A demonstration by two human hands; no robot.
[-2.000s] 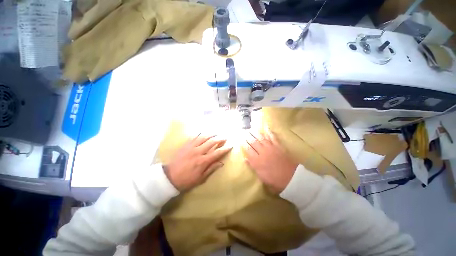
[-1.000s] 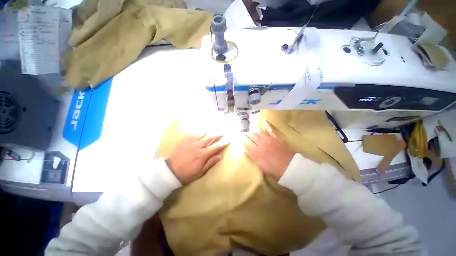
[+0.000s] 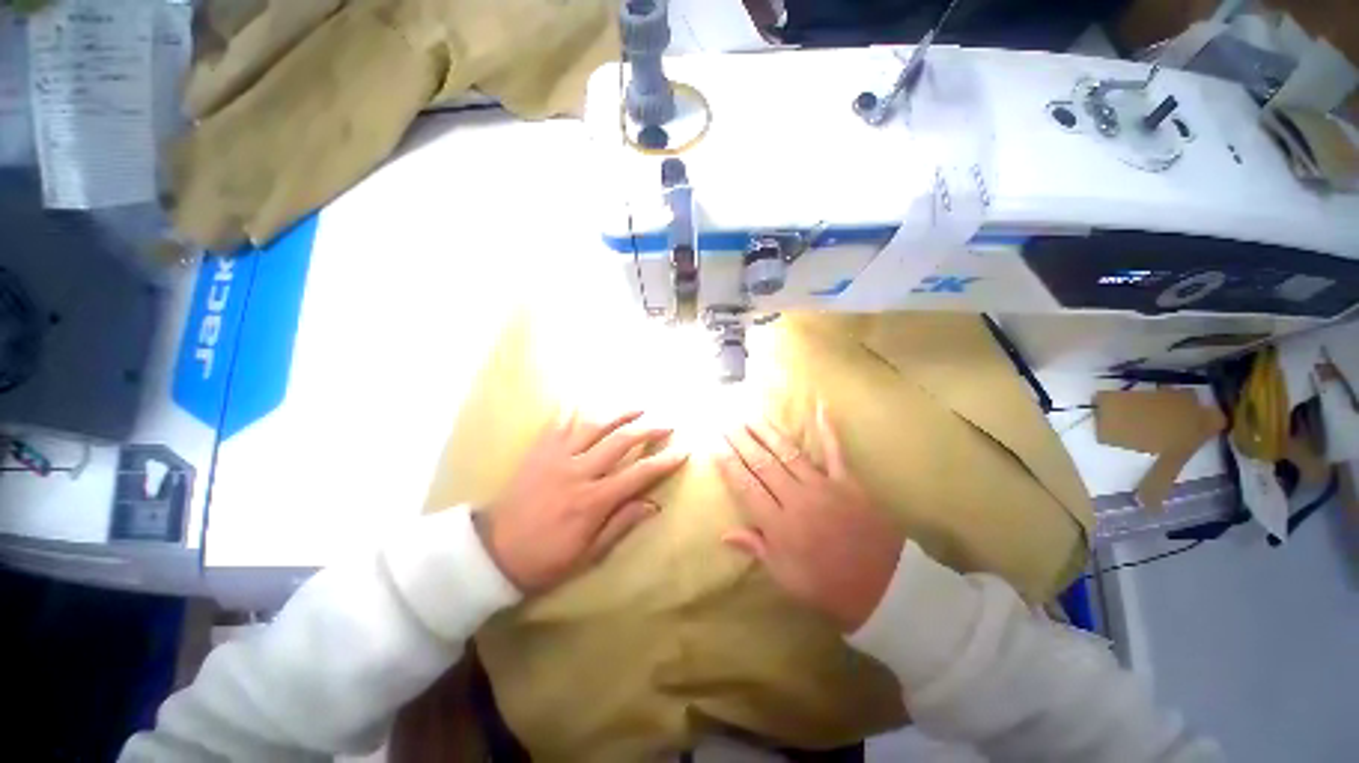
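A mustard-tan fabric panel (image 3: 671, 626) lies under the machine head (image 3: 835, 179) and drapes over the table's front edge. My left hand (image 3: 574, 499) lies flat on the panel, left of centre, fingers apart and pointing to the needle area. My right hand (image 3: 812, 514) lies flat on the panel to the right, fingers spread, thumb pointing inward. The needle bar (image 3: 684, 276) stands above the bright light, beyond my fingertips. The glare hides the presser foot and the stitching point.
A rumpled tan cloth heap (image 3: 328, 119) lies at upper left beside a white printed paper (image 3: 97, 105). Brown cardboard pieces (image 3: 1155, 432) lie at the table's right end. A white strip (image 3: 932, 194) hangs over the machine head.
The panel has spread further left beside my left hand. My right hand sits slightly lower, nearer to me, with its thumb now showing. The view has shifted slightly.
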